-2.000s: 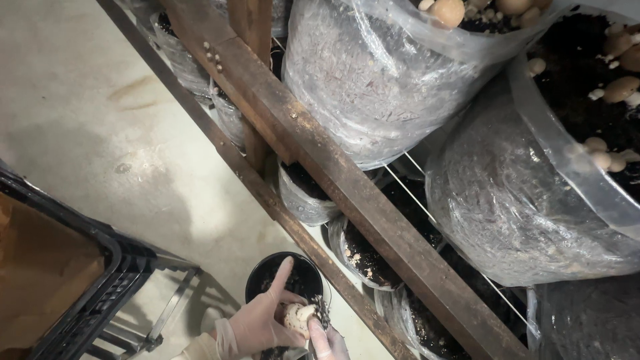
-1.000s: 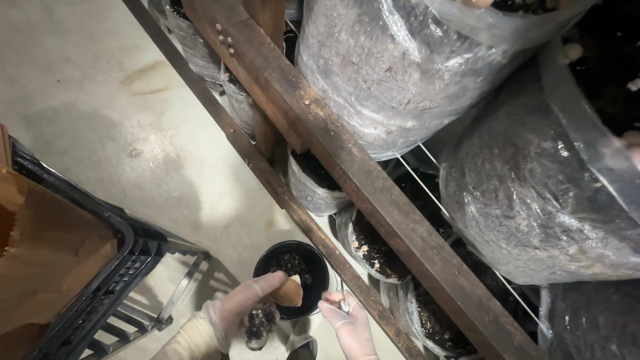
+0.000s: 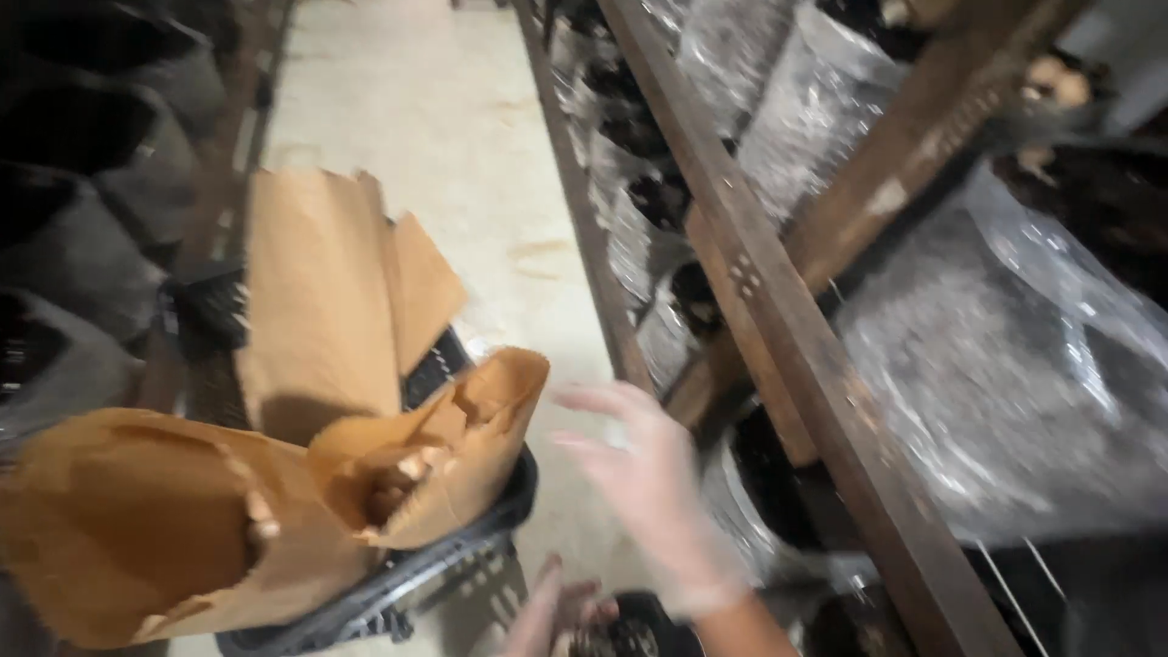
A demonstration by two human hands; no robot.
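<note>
My right hand (image 3: pixel 639 465), in a thin translucent glove and blurred, reaches up beside the small brown paper bag (image 3: pixel 474 465), its fingers apart; no held thing shows plainly. That bag stands open with mushrooms (image 3: pixel 392 488) inside. To its left, a larger open paper bag (image 3: pixel 310 575) also holds a few pale mushroom pieces (image 3: pixel 262 518). Both bags sit in a black plastic crate (image 3: pixel 429 557). Low in the view, my left hand (image 3: pixel 547 607) is beside a black bucket (image 3: pixel 652 620) with dark, speckled contents; whether it grips anything is unclear.
Another paper bag (image 3: pixel 315 292) stands upright at the crate's back. Wooden shelving (image 3: pixel 785 319) on the right carries plastic bags of substrate (image 3: pixel 995 383), with mushrooms (image 3: pixel 1058 82) near the top. More substrate bags (image 3: pixel 82 246) line the left. A pale floor aisle (image 3: pixel 420 119) runs between.
The view has swung left, bringing the paper bags into sight. My hands, together over the bucket earlier, are now apart, the right one near a bag. The brown mushroom in my left hand no longer shows.
</note>
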